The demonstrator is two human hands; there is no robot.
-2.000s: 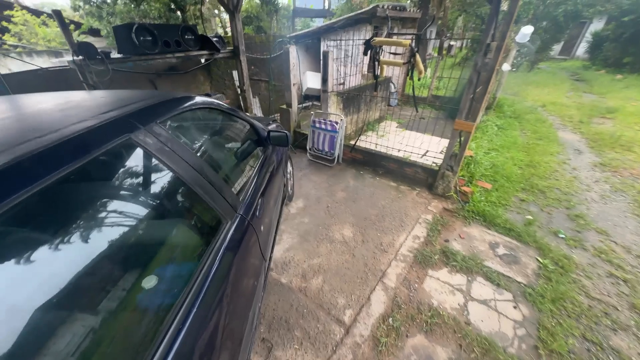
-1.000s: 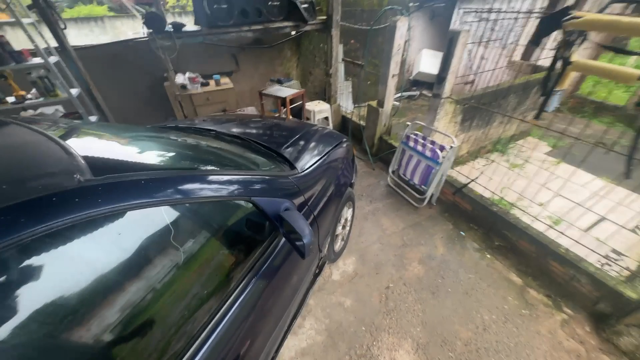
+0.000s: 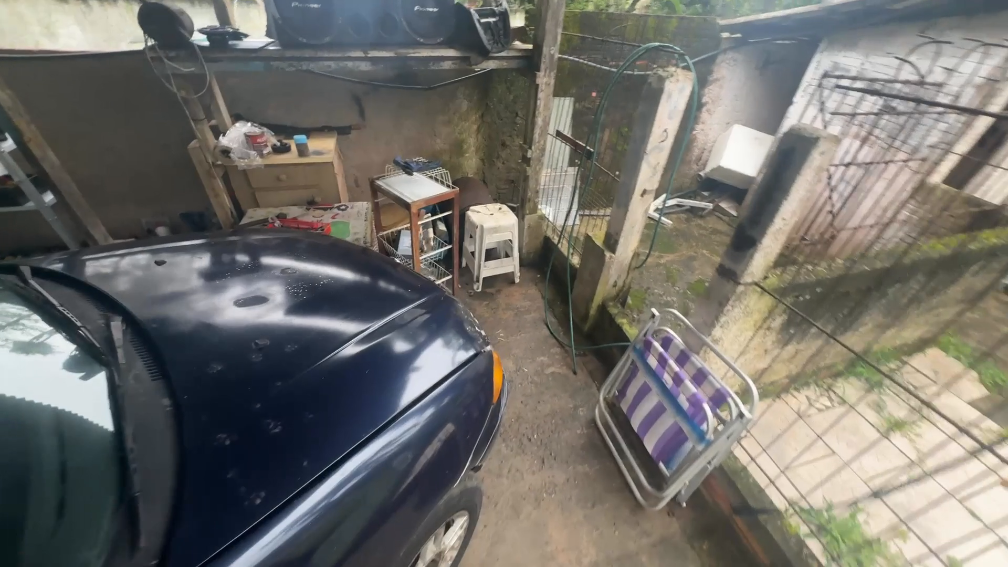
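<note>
Neither of my hands shows in the head view. A dark blue car fills the left and lower left, its hood (image 3: 260,346) wet with drops and patches. Right of it, a folded beach chair (image 3: 669,402) with purple and white striped fabric leans against the low wall under the wire fence. Beyond the hood stand a white plastic stool (image 3: 491,242), a small wooden rack (image 3: 429,206) with wire baskets, and a wooden cabinet (image 3: 295,175) with a plastic bag and a blue-lidded container on top.
A green hose (image 3: 579,236) hangs over a concrete post (image 3: 642,185) and trails to the ground. Loudspeakers (image 3: 362,20) sit on a high shelf. A concrete strip (image 3: 543,465) runs between the car and the wire fence (image 3: 882,378). A white box-like object (image 3: 739,156) lies beyond the posts.
The view has moved forward along the car to its hood and front corner. The folded chair, stool and cabinet now appear larger and nearer.
</note>
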